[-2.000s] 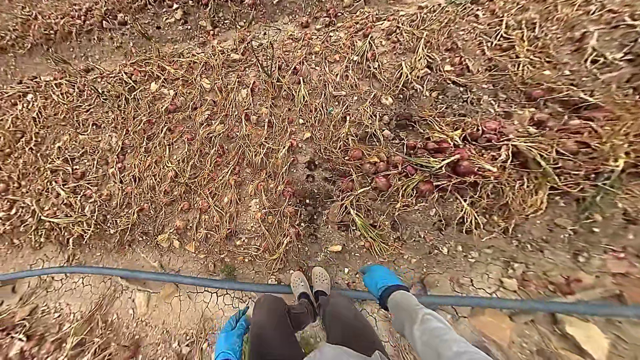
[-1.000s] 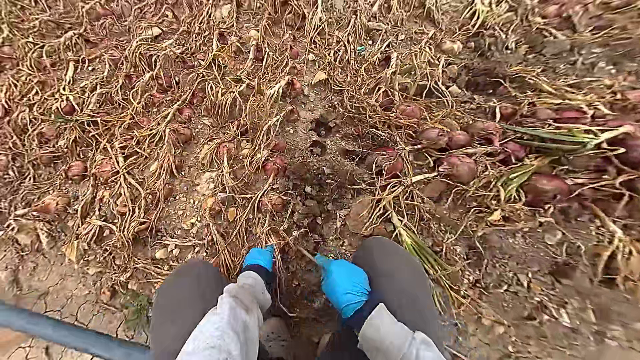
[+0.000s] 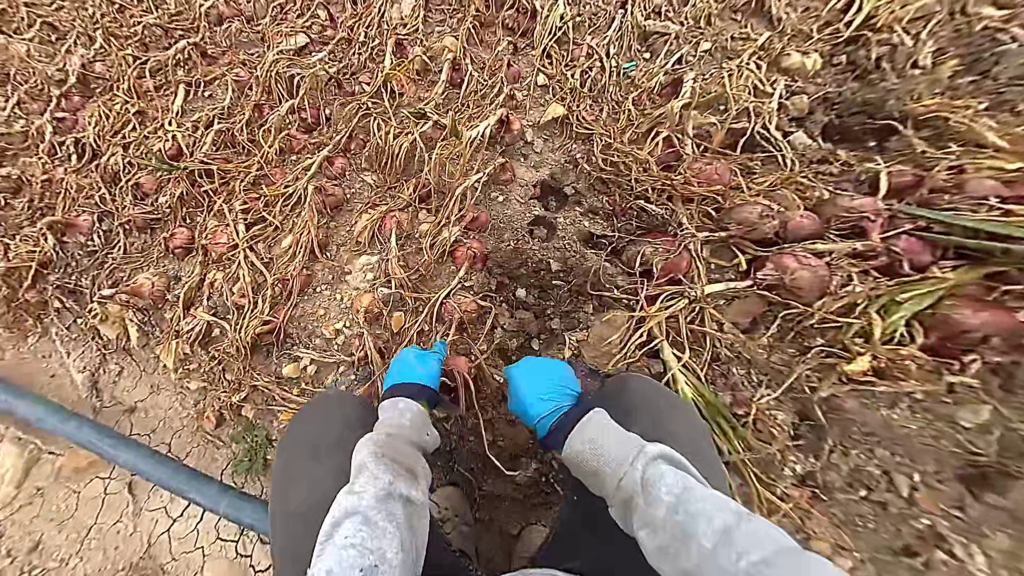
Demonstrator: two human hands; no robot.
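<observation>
My left hand, in a blue glove, is at the lower middle, beside a red onion with dry, straw-coloured leaves. Its fingers are curled at the onion tops; what lies within them is hidden. To its right, my right hand, also gloved in blue, is curled above the dug soil in front of my right knee, and its grip is hidden too. Just beyond the hands, another red onion sits in the soil with withered leaves around it. A larger pulled onion lies among others at the right.
Rows of onions with dried tops cover the ground ahead and left. A grey hose crosses cracked soil at the lower left. Green-yellow leaves lie beside my right knee. My shoes are between my knees.
From standing over the hose, I have come down low at the onion row, and the view is nearer the ground. Both hands, wide apart two seconds ago, are now in front between my knees.
</observation>
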